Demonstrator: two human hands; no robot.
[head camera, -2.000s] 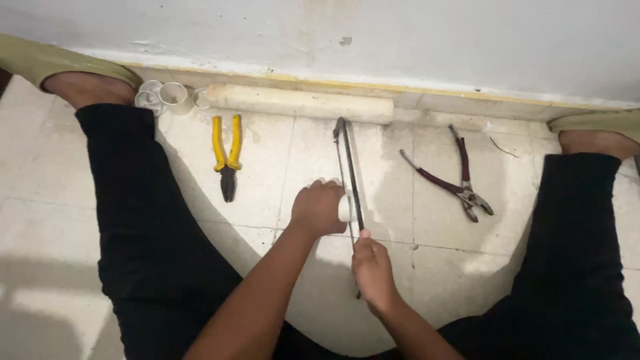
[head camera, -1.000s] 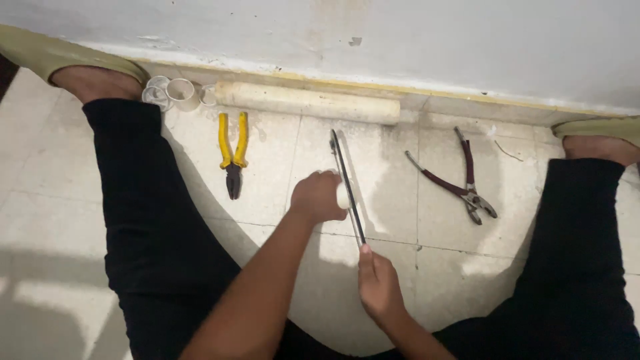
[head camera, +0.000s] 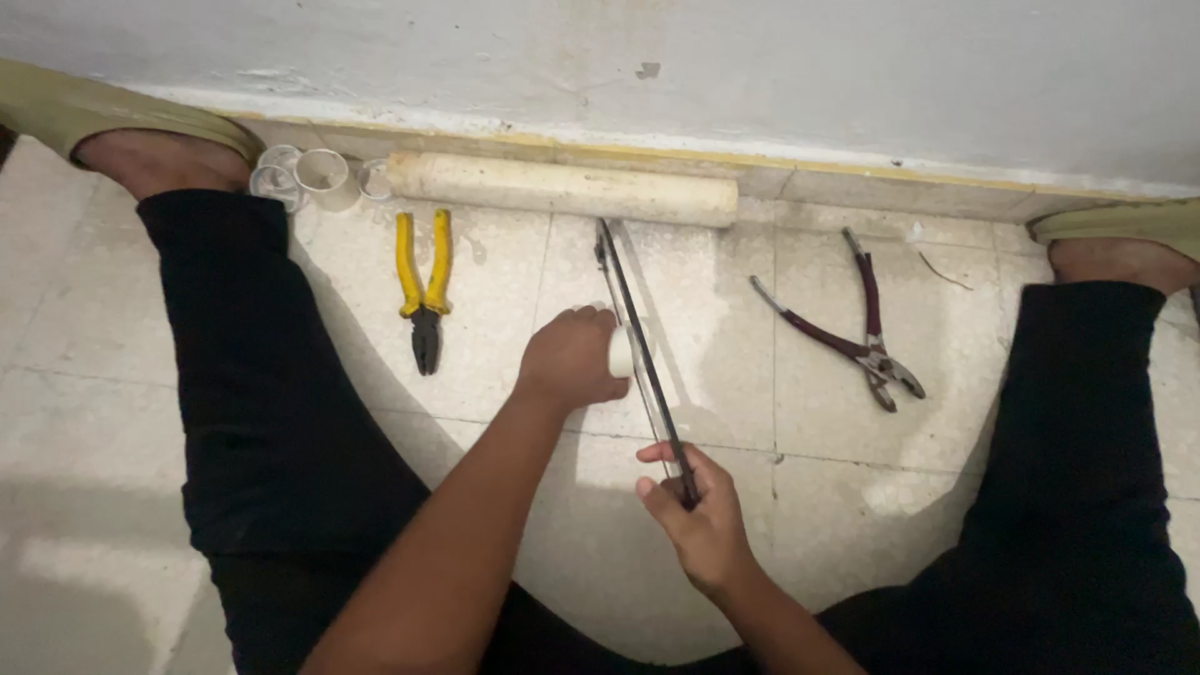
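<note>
My left hand (head camera: 574, 358) is closed around a short white plastic pipe piece (head camera: 621, 352), pressing it near the floor; most of the piece is hidden under the palm. In my right hand (head camera: 698, 516) is the handle end of a hacksaw (head camera: 642, 342), thumb and forefinger partly lifted from it. The dark frame slants up and left, its thin blade beside the right end of the white piece. Whether the blade touches the piece I cannot tell. The saw's far end lies just below a long cream-coloured pipe (head camera: 562, 187).
Combination pliers with yellow handles (head camera: 425, 291) lie left of my hands, slip-joint pliers with dark red handles (head camera: 867, 342) to the right. Several clear and white plastic rings (head camera: 323, 178) sit by the wall (head camera: 600, 75). My legs frame both sides of the tiled floor.
The right hand's thumb and forefinger have loosened from their closed grip on the saw handle. My left hand stays on the white piece. The pliers have not moved.
</note>
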